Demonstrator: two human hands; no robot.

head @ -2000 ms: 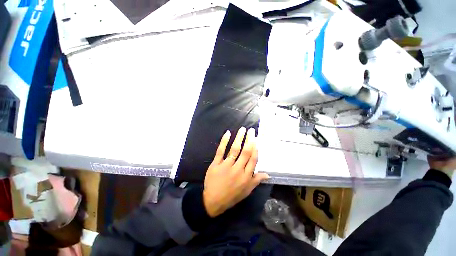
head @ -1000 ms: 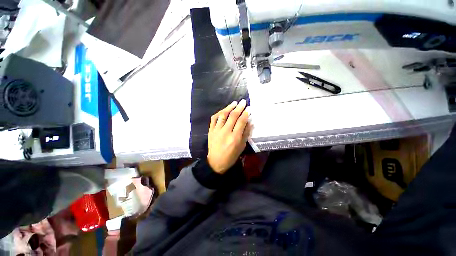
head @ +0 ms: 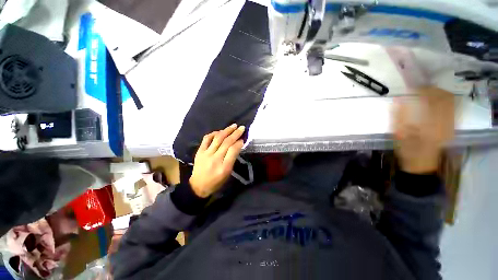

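Note:
A black fabric panel (head: 226,82) with pale crosswise lines and a white edge lies slantwise on the white table, its top right side by the needle area (head: 289,50). My left hand (head: 217,161) lies flat on the panel's lower right corner, fingers slightly apart, at the table's front edge. My right hand (head: 425,128) is blurred over the table's front edge at the right; whether it holds anything cannot be told. Black thread snips (head: 365,80) lie right of the needle, in front of a thin grey metal bar (head: 346,58).
The white sewing machine head (head: 377,27) spans the top right. A printed ruler (head: 322,144) runs along the front edge. A blue-marked box (head: 94,65) and dark strip (head: 131,92) are at left. A red item (head: 94,209) and a plastic bag (head: 357,199) are below.
My left hand has moved left and down, and the panel's lower end has swung left with it. My right hand has come into view at the right. The view has shifted.

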